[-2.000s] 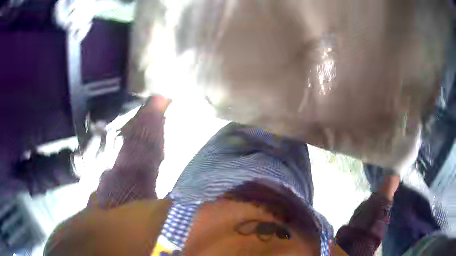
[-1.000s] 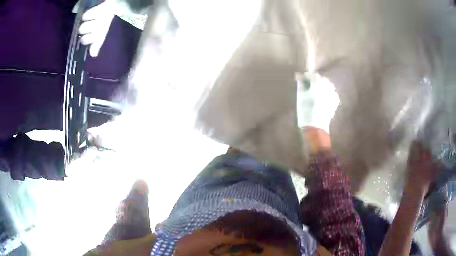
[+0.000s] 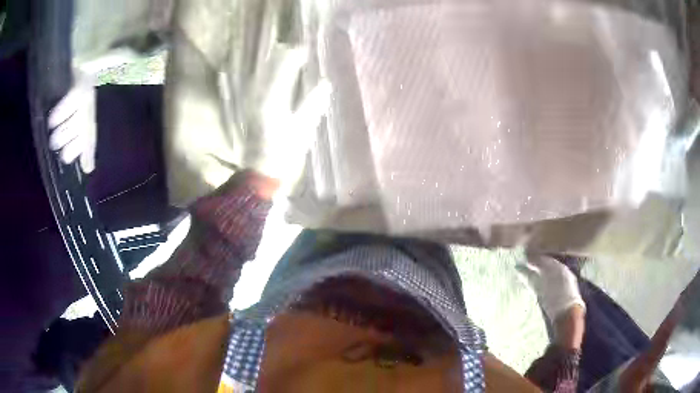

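Observation:
A whitish bubble wrap sheet (image 3: 460, 130) with fine dots and sparkles lies over the grey-beige cover sheet (image 3: 338, 217), whose folded edge shows along the front. My left hand (image 3: 295, 115), in a white glove, is at the left side of the bubble wrap over pale folds. It is blurred by glare, and its grip is unclear. My right hand (image 3: 554, 285), in a white glove, is below the front edge at the right, apart from the bubble wrap. Its fingers are apart and nothing shows in it.
At the left a co-worker's white-gloved hand (image 3: 74, 127) is at a long black slotted strip (image 3: 75, 219). A dark sleeve (image 3: 65, 345) shows lower left. Another person's bare arm (image 3: 652, 353) is at the lower right. Pale floor (image 3: 495, 307) shows below the front edge.
The bubble wrap now lies spread across the middle. My right hand has moved from on the cover sheet down past its front edge. My left hand has come up onto the folds.

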